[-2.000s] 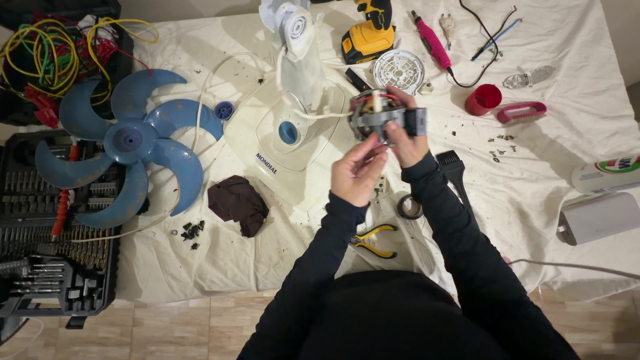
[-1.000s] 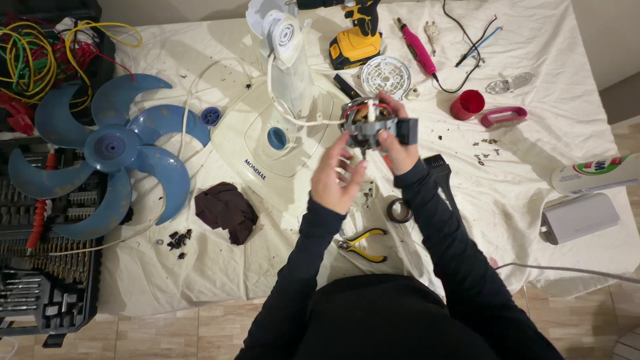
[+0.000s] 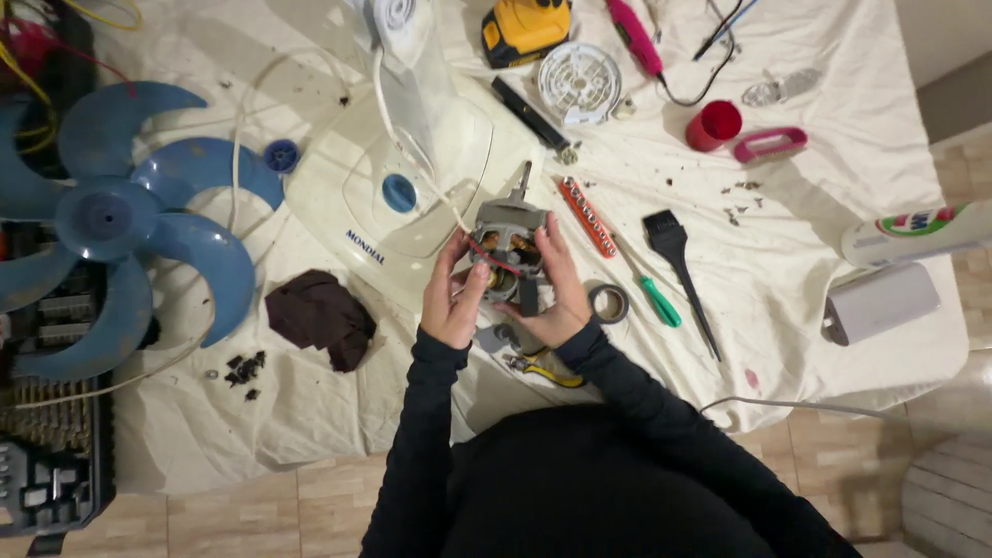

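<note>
Both my hands hold an electric fan motor with copper windings, its metal shaft pointing away from me. My left hand grips its left side, the thumb near a red wire. Around the right side and the black part below curls my right hand. A white cable runs from the motor to the cream fan base, which has a blue knob. Just below the hands lie yellow-handled pliers and a grey part. A roll of black tape lies beside my right wrist.
Left are a blue fan blade, a dark cloth and a tool case. Right lie an orange socket rail, a green-handled screwdriver, a black brush, a red cup and a white bottle. A yellow battery tool lies behind.
The motor has come down toward me and turned, its shaft now pointing away. My left hand, apart from it one second ago, now holds its left side. The socket rail and screwdriver have come into sight.
</note>
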